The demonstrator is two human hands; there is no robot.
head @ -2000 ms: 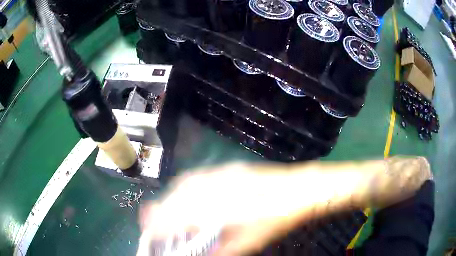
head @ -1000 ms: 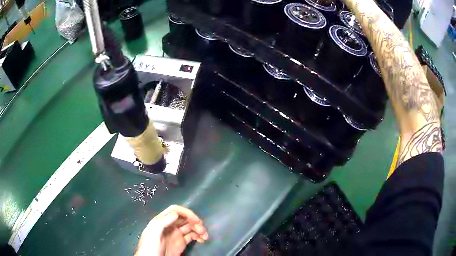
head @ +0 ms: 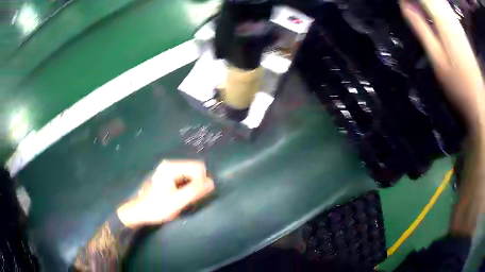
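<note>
My left hand [head: 173, 191] is over the green bench [head: 250, 186], fingers curled into a loose fist, with nothing seen in it. My right hand [head: 433, 40] is at the upper right edge, blurred, over the stack of black trays [head: 367, 90]. Its fingertips are cut off or unclear, so I cannot tell if it holds anything. The electric screwdriver [head: 242, 87] hangs nose-down over the front of the white screw feeder [head: 260, 111]. Small silvery screws [head: 201, 138] lie scattered on the bench between the feeder and my left hand.
A white strip [head: 106, 101] borders the far side of the bench. A black pocketed tray [head: 348, 231] lies low at the right, beside a yellow floor line [head: 420, 218]. A dark stack [head: 13, 228] stands at the left edge. The view is motion-blurred.
The view has swung, so feeder and screwdriver show higher and further right. The housings' round faces are no longer distinct. My left hand's fingers are more closed; my right hand now shows at the upper right.
</note>
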